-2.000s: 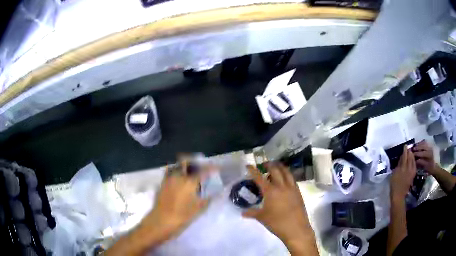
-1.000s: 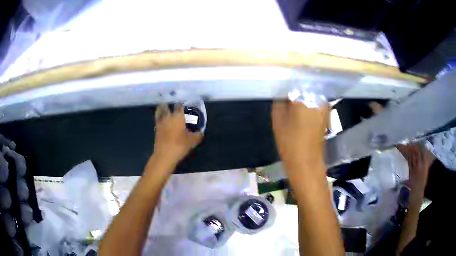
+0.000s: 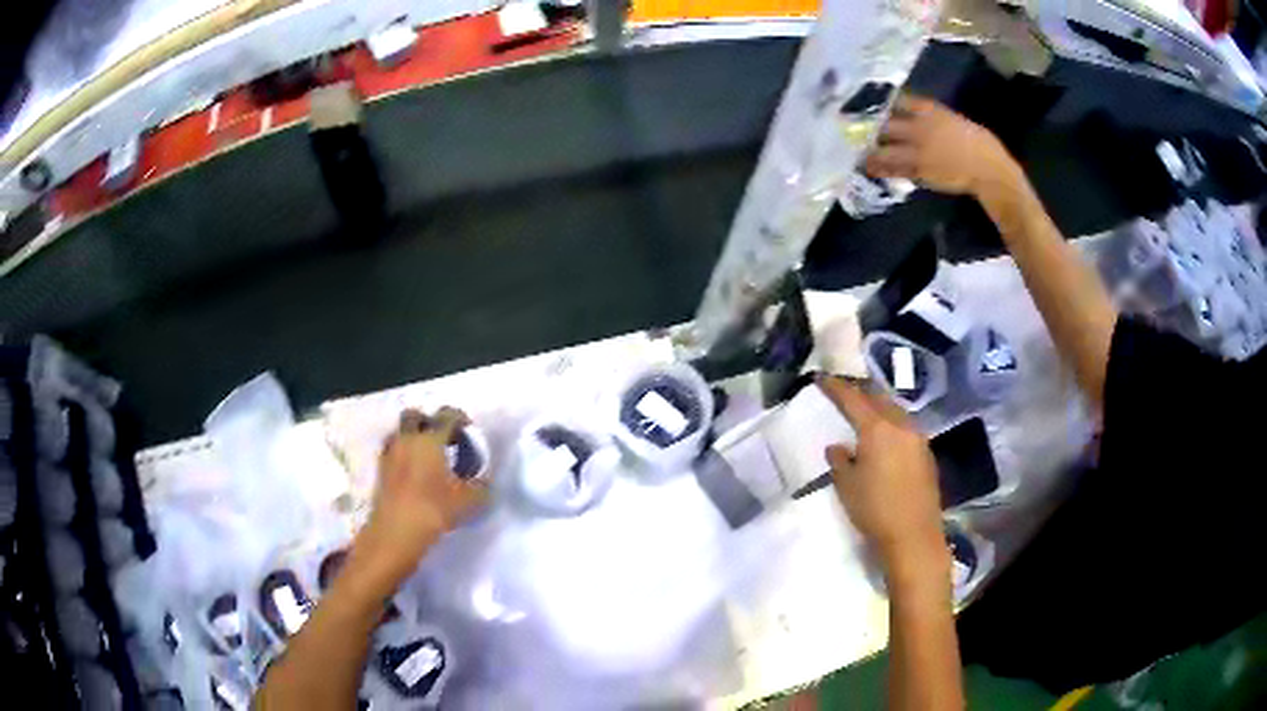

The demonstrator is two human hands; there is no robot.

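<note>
My left hand (image 3: 424, 479) holds a bagged unit (image 3: 470, 453) upright on the white bench, its fingers partly covering it. Two more bagged units (image 3: 664, 414) (image 3: 563, 465), dark round tops with white labels in whitish sleeves, stand to its right. My right hand (image 3: 885, 479) has its thumb and fingers around the edge of an open retail box (image 3: 743, 479) with white flaps (image 3: 813, 433); the contact is partly hidden. More labelled dark units (image 3: 414, 667) lie near my left forearm.
A dark green conveyor belt (image 3: 528, 264) runs beyond the bench, crossed by a pale post (image 3: 820, 153). Black trays (image 3: 70, 514) stand far left, beside crumpled bags (image 3: 250, 486). At right, another person's arm (image 3: 1042, 250) reaches to the belt; boxes and bagged units (image 3: 903, 370) lie near them.
Both hands have come back from the belt to the bench. A bagged unit is now in my left hand on the bench, and an open box is at my right hand. The view has shifted.
</note>
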